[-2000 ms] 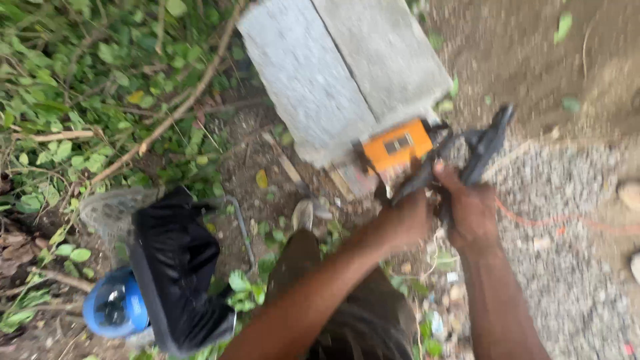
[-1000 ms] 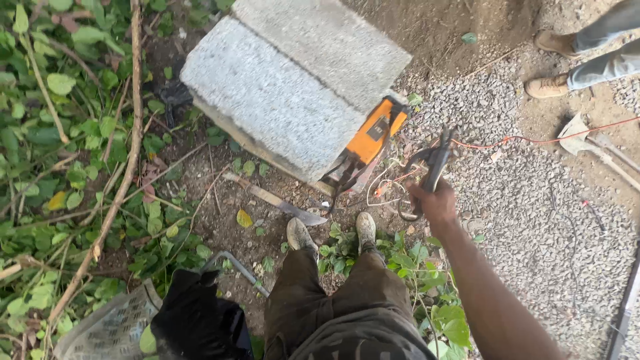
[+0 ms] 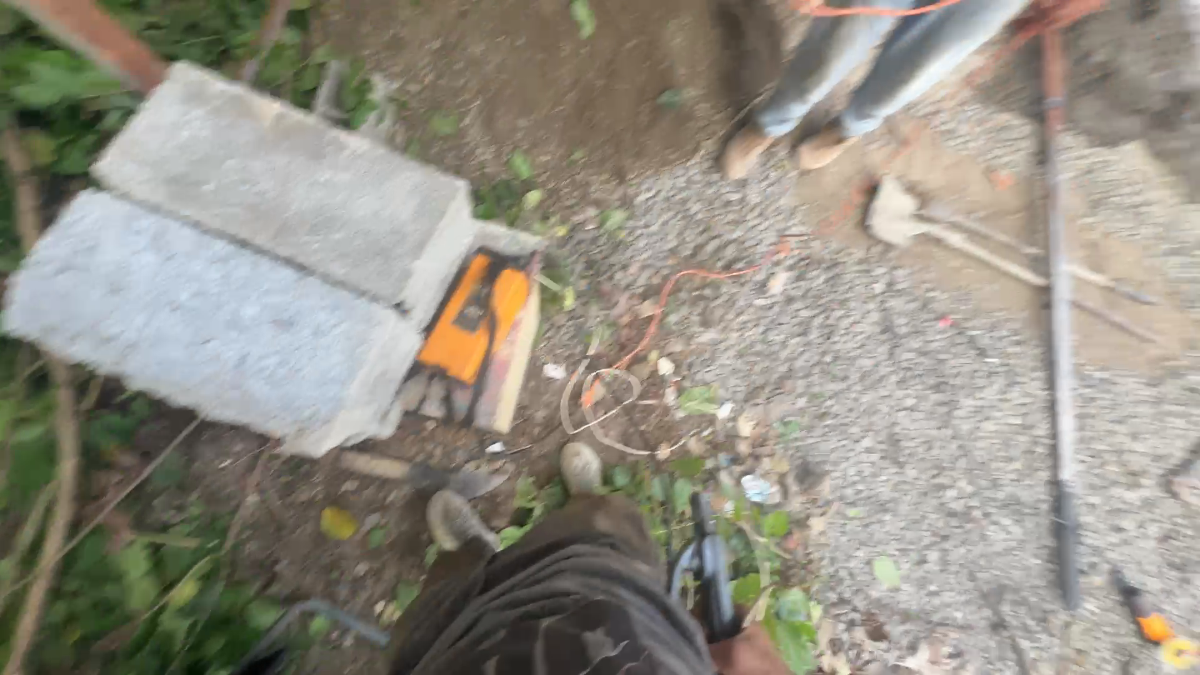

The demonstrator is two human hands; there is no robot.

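Observation:
At the bottom edge, my right hand (image 3: 745,652) is partly in view, holding a black hand tool with a looped handle (image 3: 710,567) beside my right leg. The tool is blurred, so its exact kind is unclear. My left hand is out of view. Two grey concrete blocks (image 3: 202,309) lie side by side at the left. Against their near right end rests an orange and black device (image 3: 475,319). A machete or large knife with a light handle (image 3: 422,473) lies on the soil by my shoes.
Thin orange cord (image 3: 666,300) crosses the gravel to pale looped wire (image 3: 609,412). Another person's legs (image 3: 872,66) stand at the top. A shovel-like tool (image 3: 895,214), a long metal bar (image 3: 1059,328) and a small orange and black tool (image 3: 1146,609) lie right. Green plants fill the left.
Two seconds ago both my hands were at the black tool; one second ago only my right hand held it out over the gravel. Now it is low beside my leg. The view has swung right.

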